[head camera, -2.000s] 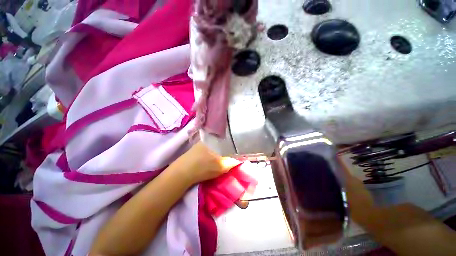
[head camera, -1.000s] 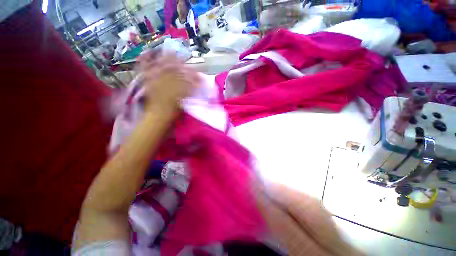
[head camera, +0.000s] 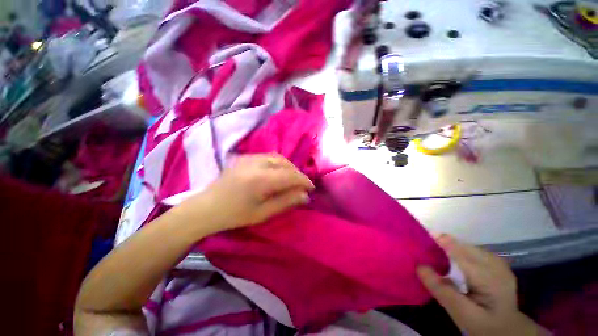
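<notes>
The magenta-pink garment (head camera: 328, 256) with lilac-white panels lies over the machine table's front edge and hangs below it. My left hand (head camera: 265, 190) is on the pink cloth at its middle, fingers curled; the fingertips seem to pinch a fold. My right hand (head camera: 469, 282) grips the cloth's right end between thumb and fingers, in front of the table edge. The presser foot and needle area (head camera: 374, 139) is under the bright light, just beyond the cloth. The view is slightly blurred.
The white machine head (head camera: 505, 72) with its blue stripe stands at the upper right. A yellow ring (head camera: 438, 140) lies on the bed beside thread scraps (head camera: 469, 149). A tan piece (head camera: 570, 176) lies at the right. More pink and lilac cloth is piled at the back left.
The garment has come from the left, where it was lifted and blurred, onto the table's front edge. Both hands now hold it before the machine, which fills more of the view.
</notes>
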